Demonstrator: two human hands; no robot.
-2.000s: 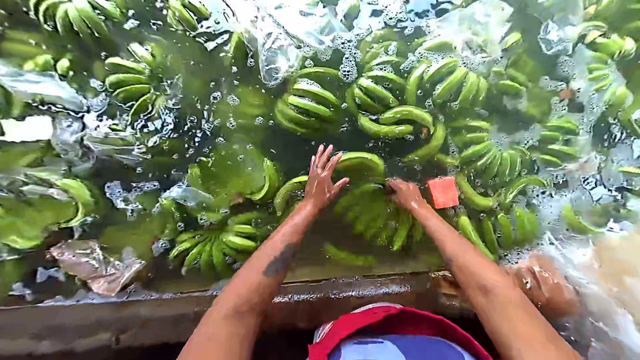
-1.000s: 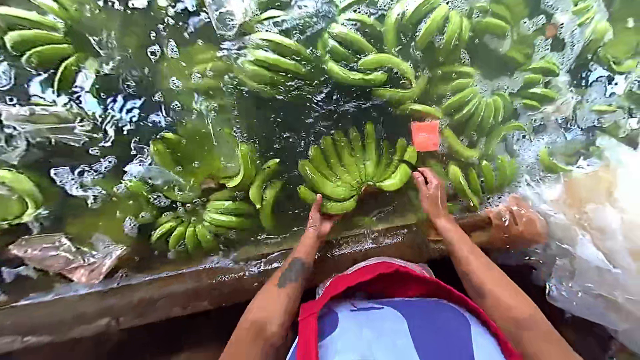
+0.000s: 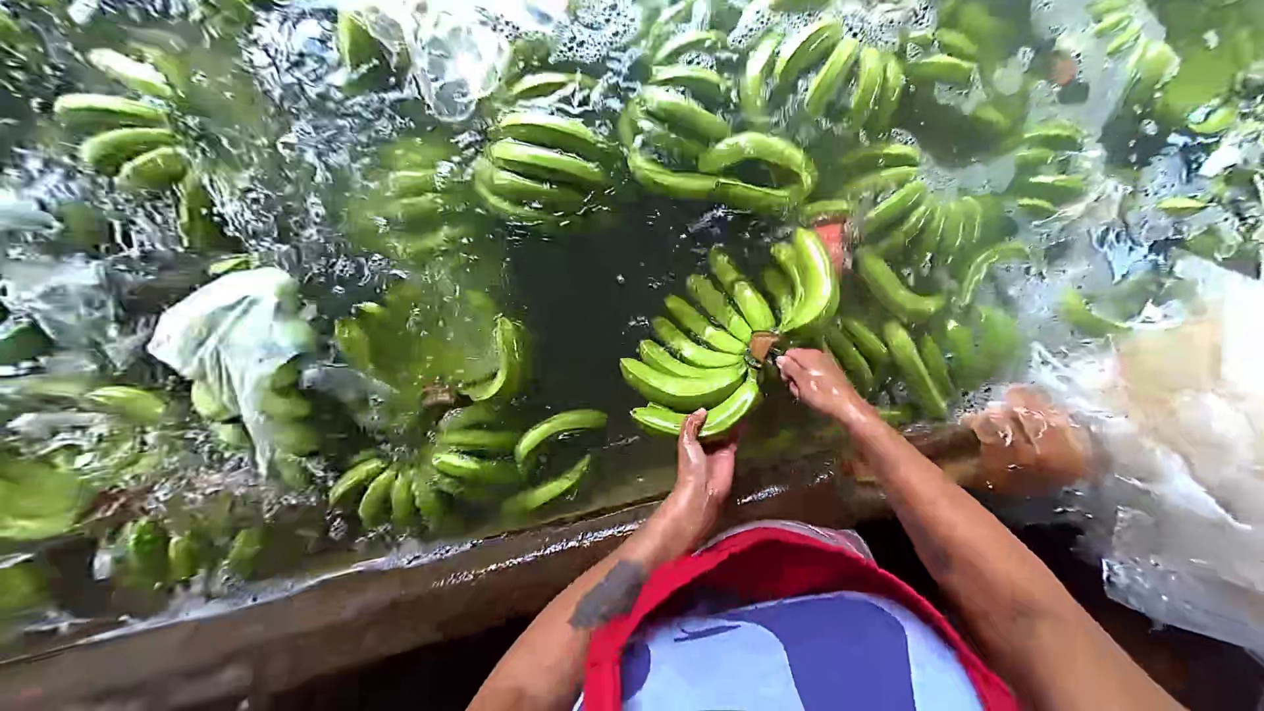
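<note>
A hand of green bananas [image 3: 701, 341] is raised at the near side of a water-filled tank, its brown cut crown [image 3: 762, 346] turned to the right. My left hand [image 3: 705, 462] supports it from below, thumb against the lowest banana. My right hand [image 3: 820, 380] is closed beside the crown, with something small and dark between the fingers; its kind cannot be told. Behind the raised bananas a red-orange piece [image 3: 832, 242] is partly hidden. More green banana clusters [image 3: 543, 163] lie in the water around them.
The tank's wet rim [image 3: 425, 592] runs along the near side. A whitish plastic sheet [image 3: 237, 336] covers bananas at the left. Clear plastic [image 3: 1185, 474] hangs over the right edge. A reddish-brown object [image 3: 1027, 439] lies by the rim at right.
Two seconds ago my left hand was spread over the water; it then took hold of the banana cluster. Since one second ago the cluster has been turned, its crown now facing right.
</note>
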